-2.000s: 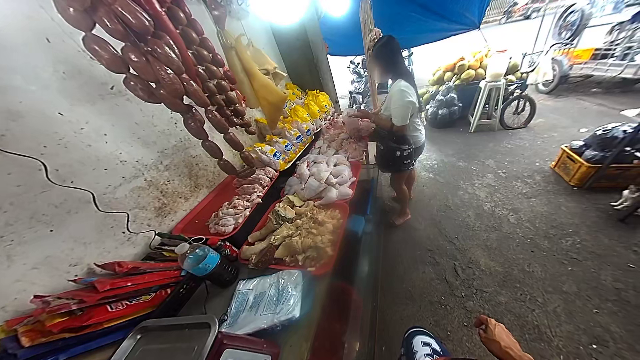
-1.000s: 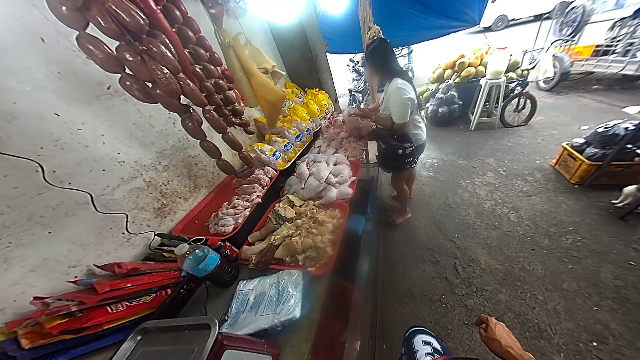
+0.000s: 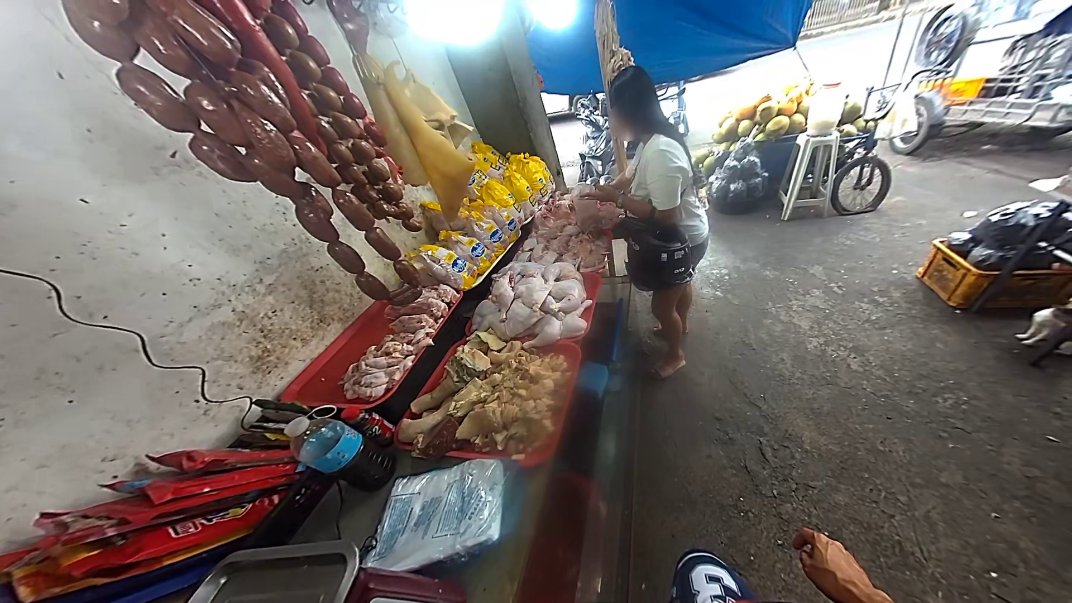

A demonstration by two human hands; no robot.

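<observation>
At the lower right edge, what looks like my right hand (image 3: 837,569) is partly in view, beside dark blue cloth with a white mark (image 3: 712,579). Its fingers are unclear, and nothing is plainly held in it. My left hand is out of view. On the counter to the left lie a pack of plastic bags (image 3: 440,511), a steel tray (image 3: 280,574) and a plastic bottle of dark liquid with a blue label (image 3: 331,448). Red trays hold yellowish chicken pieces (image 3: 502,402), pale chicken leg quarters (image 3: 536,301) and smaller meat pieces (image 3: 389,356).
Sausage links (image 3: 251,126) hang over the counter. Yellow-wrapped chickens (image 3: 477,243) line its back. A person in a white shirt (image 3: 670,184) stands at the far end, hands near meat. Red packets (image 3: 184,511) lie lower left; a yellow crate (image 3: 963,276) stands on the pavement.
</observation>
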